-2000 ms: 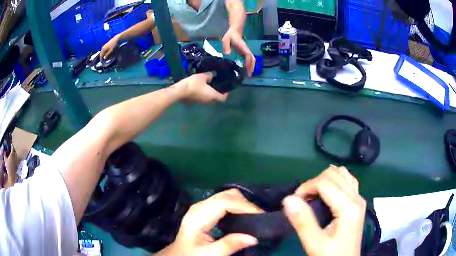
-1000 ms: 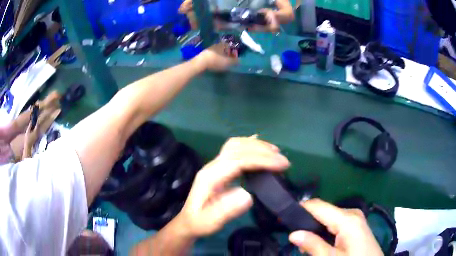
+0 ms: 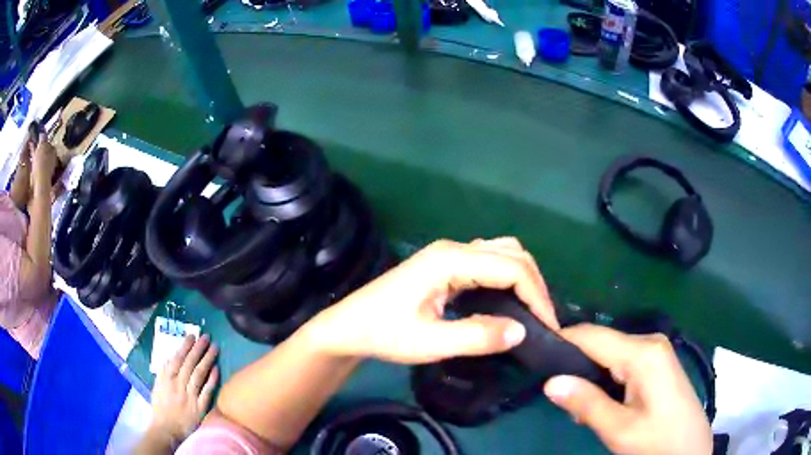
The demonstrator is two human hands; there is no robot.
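Observation:
My left hand (image 3: 427,307) and my right hand (image 3: 636,382) hold a black headphone by its headband (image 3: 556,351), low in the centre. My left fingers wrap its upper left end and my right fingers grip its lower right end. Below my hands lies a dark round part (image 3: 462,387); whether it belongs to the held unit I cannot tell. A tall pile of black headphones (image 3: 293,195) stands left of my hands. Another headphone (image 3: 378,435) with a silvery disc lies at the bottom edge.
A lone headphone (image 3: 685,231) lies on the green belt at right. A second pile (image 3: 107,231) stands farther left. Another person's hand (image 3: 182,387) rests by a clipped white card (image 3: 173,338). A spray can (image 3: 616,34) and blue cup (image 3: 553,43) stand on the far ledge.
The view has shifted left and down. The arm that reached across the belt is gone from there. One more headphone now shows on top of the left pile. My hands still hold the headband.

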